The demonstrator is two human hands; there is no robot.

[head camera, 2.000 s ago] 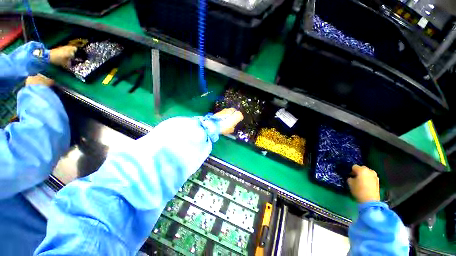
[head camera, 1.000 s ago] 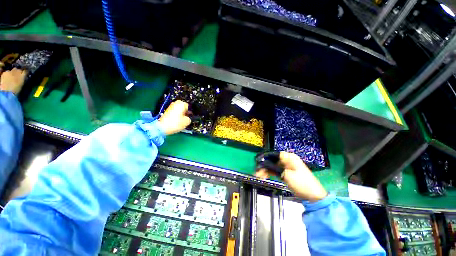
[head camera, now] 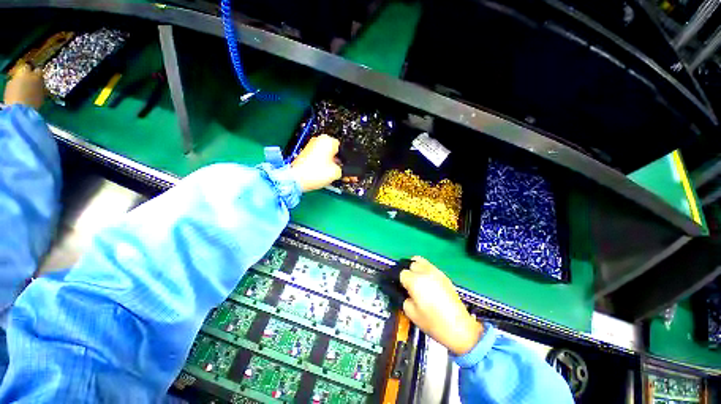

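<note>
My left hand (head camera: 320,164) reaches into the tray of dark components (head camera: 360,126), its black-covered fingertips among the parts; what they hold is hidden. My right hand (head camera: 431,296) is above the upper right corner of the board carrier (head camera: 402,347), with black fingertips drawn together; I cannot tell whether they hold a part. Green circuit boards (head camera: 288,335) sit in rows in the carrier. The tray of yellow components (head camera: 420,199) and the tray of blue components (head camera: 519,217) stand to the right of the dark parts.
A metal shelf bar (head camera: 474,118) crosses above the trays. A blue coiled cord (head camera: 232,47) hangs at upper left. A paper label (head camera: 431,148) lies by the yellow parts. Another person's hand (head camera: 25,87) is at a tray of silver parts (head camera: 83,61), far left.
My right hand has moved from the blue components' tray leftward to the carrier's corner. My left hand stays at the dark components. The view has shifted.
</note>
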